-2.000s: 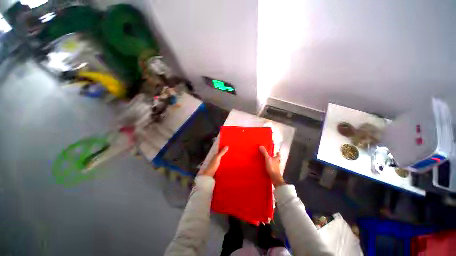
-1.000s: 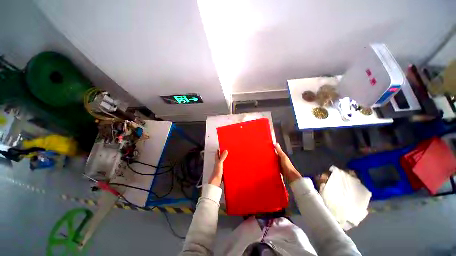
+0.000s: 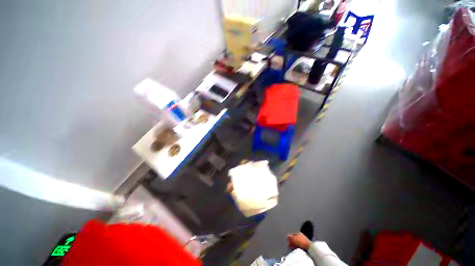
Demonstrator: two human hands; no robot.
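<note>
A bright red stack [image 3: 130, 247] is large, blurred and cut off by the bottom edge at the lower left; what supports it does not show. My right hand [image 3: 299, 240] is small and blurred at the bottom, away from the stack, and its fingers are not clear. My left hand is not in view. More red pieces [image 3: 279, 104] lie on the blue stool [image 3: 273, 143]. The white setting machine [image 3: 159, 98] stands by the white tabletop with bowls of small brass-coloured parts [image 3: 174, 150].
A crumpled cream sheet [image 3: 254, 187] lies between me and the stool. A plastic-wrapped red pile [image 3: 442, 98] stands at the right, with another red pile [image 3: 390, 249] at the lower right. Yellow-black floor tape [image 3: 291, 165] runs along the grey floor. A green exit sign [image 3: 63, 246] shows lower left.
The view has swung to the right. The red stack, earlier between both hands, is now at the lower left. My right hand is off it, and my left hand has left the picture.
</note>
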